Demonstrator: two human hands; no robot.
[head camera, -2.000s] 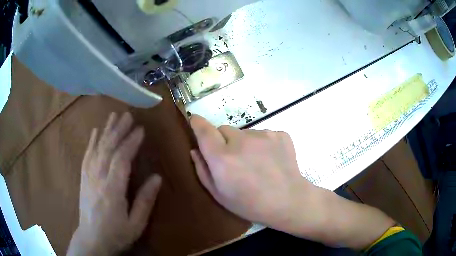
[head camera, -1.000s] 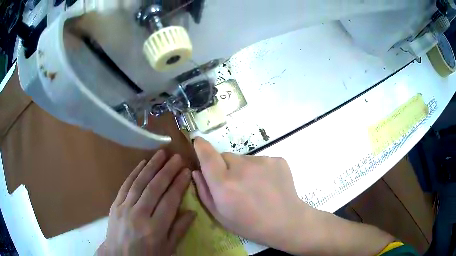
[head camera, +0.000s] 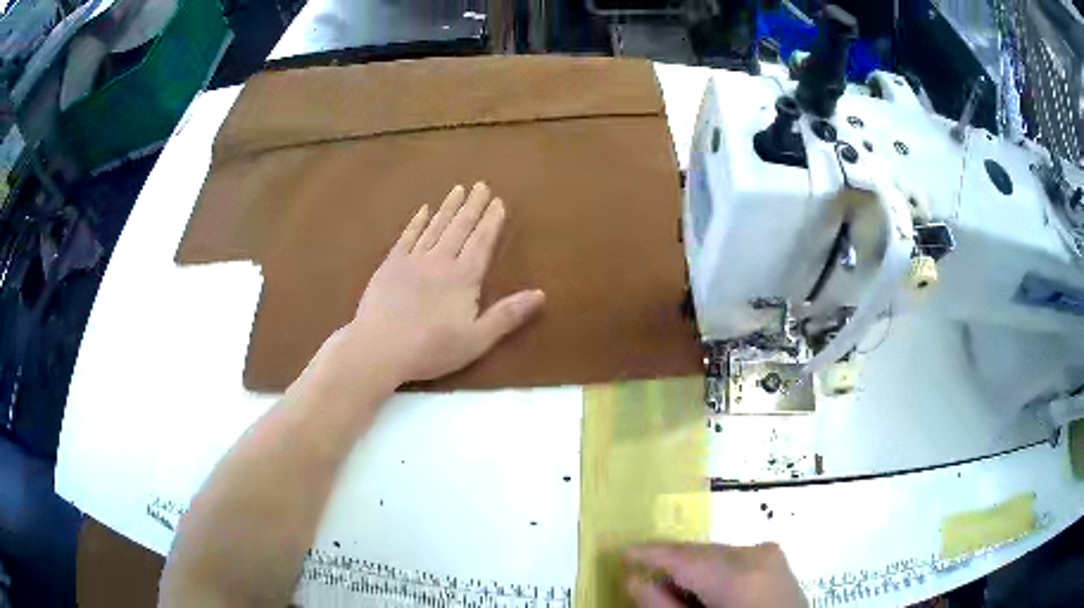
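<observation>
A brown panel (head camera: 571, 238) lies flat on the white table, with a seam line across its far part and a notched left corner. Its right edge is beside the sewing machine (head camera: 761, 214), near the needle plate (head camera: 770, 386). My left hand (head camera: 440, 285) lies flat on the panel, fingers spread. My right hand (head camera: 713, 576) is at the bottom edge, partly cut off, over a yellow strip on the table (head camera: 642, 475). Its fingers are curled and blurred; whether they hold anything cannot be told.
A printed ruler scale (head camera: 440, 588) runs along the table's front edge. A yellowish tape piece (head camera: 989, 525) is stuck at the right. A green bin (head camera: 143, 89) stands beyond the table at the upper left. Brown material (head camera: 119, 570) shows below the table's left front edge.
The view has shifted back and now shows the whole panel. The panel's near edge lies beyond the yellow strip. My left hand has moved left onto the panel; my right hand has left the panel's edge.
</observation>
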